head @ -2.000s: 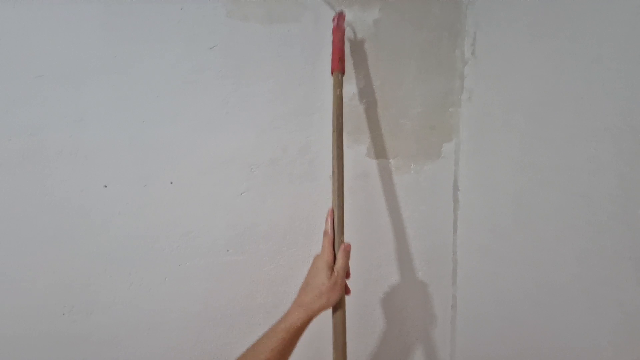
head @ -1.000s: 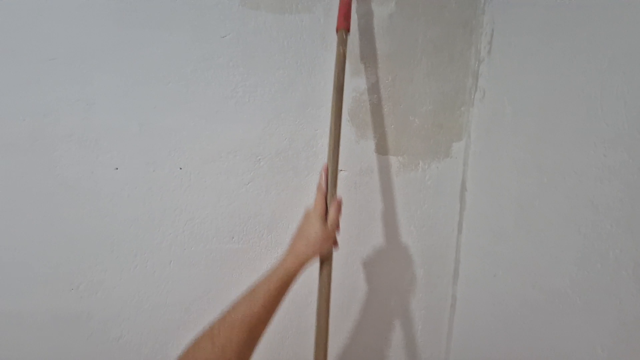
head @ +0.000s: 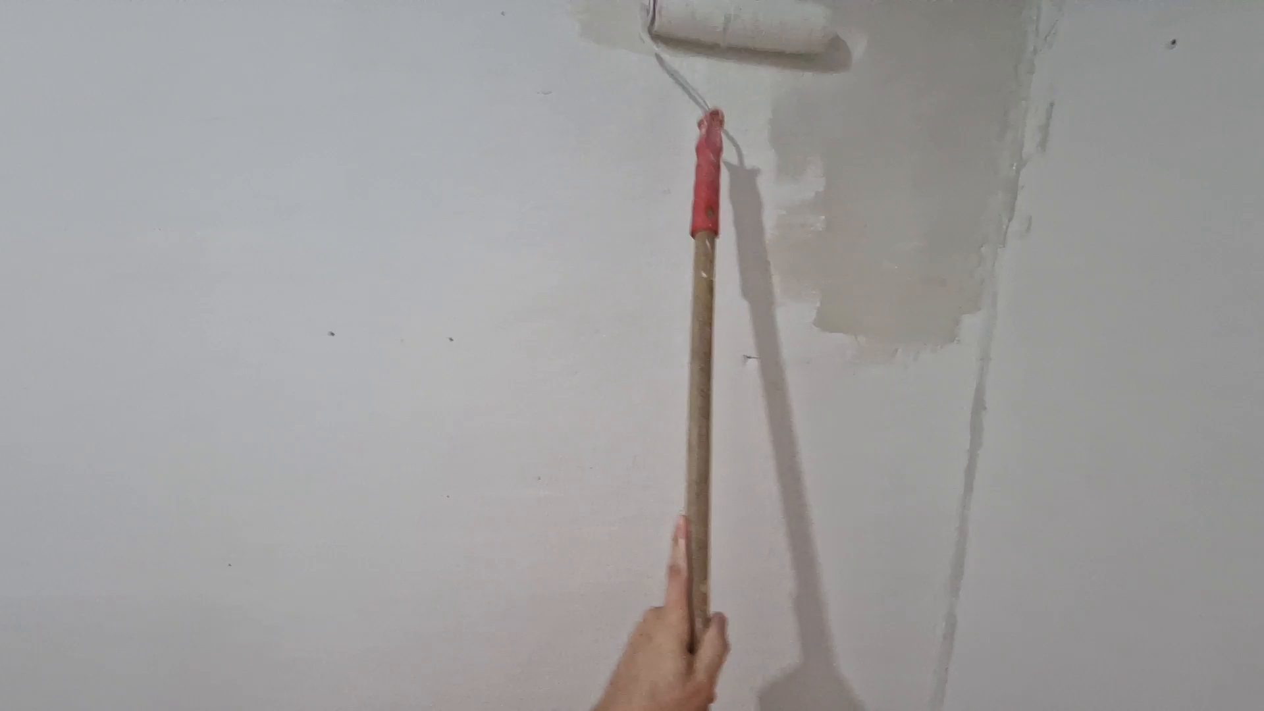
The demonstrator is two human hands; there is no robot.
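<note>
My left hand [head: 664, 654] comes in from the bottom edge and grips the wooden pole [head: 701, 415] of a paint roller, one finger lying straight up along the pole's left side. A red plastic handle [head: 707, 183] tops the pole. From it a bent metal rod leads up to the white roller cover [head: 746, 24], which is at the wall, partly cut off by the top edge. Right of and below the roller is a darker grey-beige patch [head: 899, 207] on the pale wall [head: 346, 444]. My right hand is out of view.
A rough vertical line [head: 973, 444], perhaps a wall corner, runs down right of the dark patch. Small dark specks dot the wall. The shadow [head: 775, 395] of the roller and hand falls right of the pole.
The roller cover and red handle now show, after the view cut off the cover a second ago. My left hand sits lower in the picture, still on the pole.
</note>
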